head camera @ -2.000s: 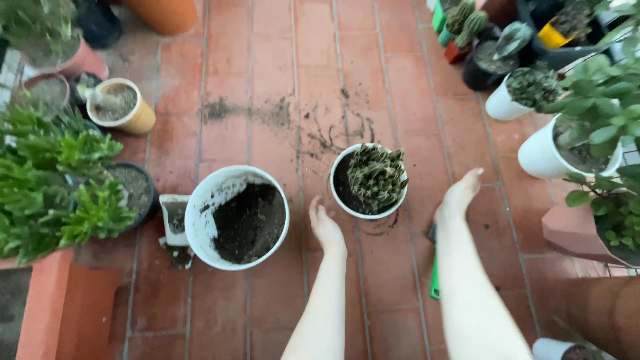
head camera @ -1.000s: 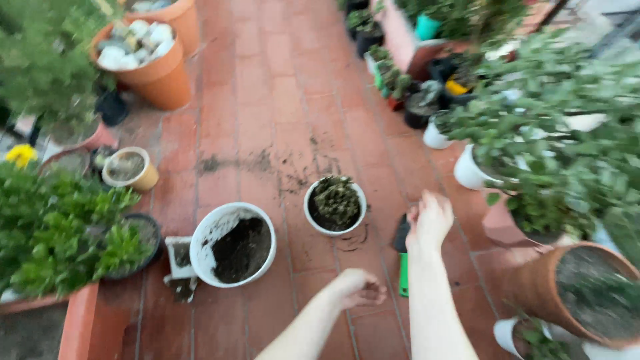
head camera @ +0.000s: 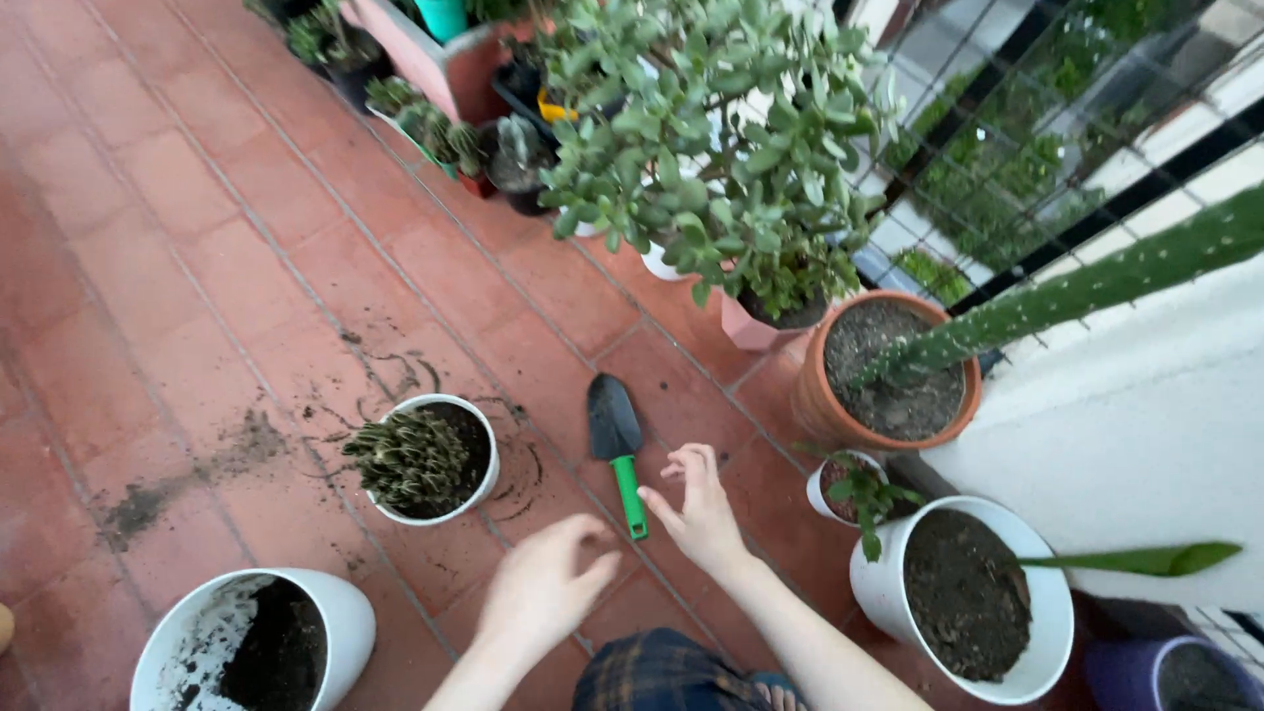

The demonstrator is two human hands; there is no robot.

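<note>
A garden trowel (head camera: 616, 449) with a dark blade and green handle lies on the tiled floor. Just right of its handle is my right hand (head camera: 699, 509), empty, its fingers apart and slightly curled. Below and left of the handle, my left hand (head camera: 553, 578) is blurred, holding nothing, thumb apart from bent fingers. A clustered cactus (head camera: 413, 464) leans to the left side of a small white pot (head camera: 492, 464) with dark soil. At the lower left stands a larger white pot (head camera: 351, 617), partly filled with soil.
Spilled soil (head camera: 188, 474) marks the tiles. Along the right stand a terracotta pot (head camera: 973, 395) with a tall cactus, a small potted plant (head camera: 859, 489) and a white pot (head camera: 1052, 612) of soil. A jade plant (head camera: 721, 148) and a wire mesh fence (head camera: 987, 148) are behind.
The view has swung to the right. My hands have left the sides of the small white pot, where they were two seconds ago, and are now around the trowel's handle end, not touching the pot.
</note>
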